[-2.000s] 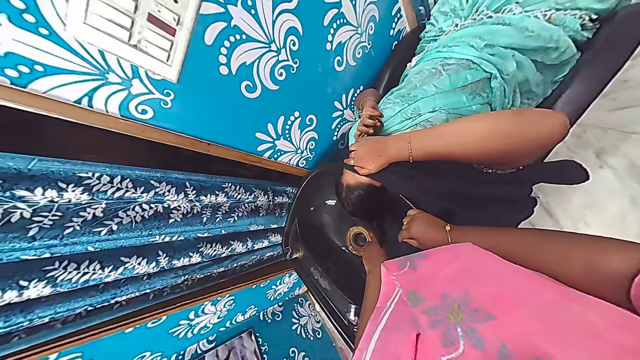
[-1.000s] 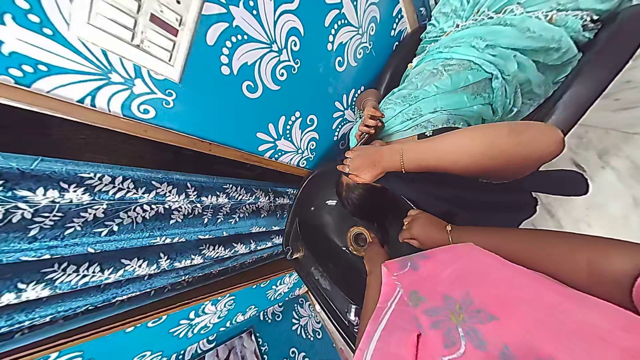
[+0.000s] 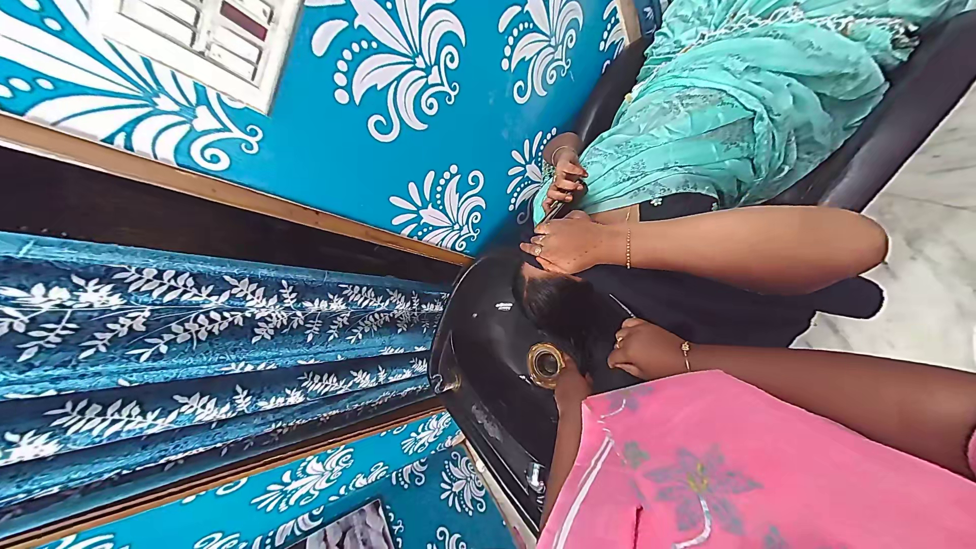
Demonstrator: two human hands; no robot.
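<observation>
My left hand (image 3: 572,385) is low in a glossy black wash basin (image 3: 488,328), beside the brass-coloured drain ring (image 3: 546,365), its fingers at dark hair (image 3: 555,301). Whether they grip the hair is hidden. With fingers curled, my right hand (image 3: 643,349) rests against dark material near the basin's edge; hair and black cloth cannot be told apart there. A reclining person's head lies over the basin. Across the forehead rests a hand with a ring (image 3: 568,242), its forearm wearing a thin bracelet. Another hand (image 3: 566,179) near it holds a thin dark object.
The reclining person, in turquoise cloth (image 3: 709,114), lies on a black padded chair (image 3: 907,122). A blue patterned curtain (image 3: 213,328) hangs beside the basin. A metal fitting (image 3: 536,476) stands at the basin's rim. My pink garment (image 3: 770,465) hangs near it.
The bent forearm over the reclining person has shifted slightly down in the view, its hand staying at the forehead. Both my hands keep nearly the same places.
</observation>
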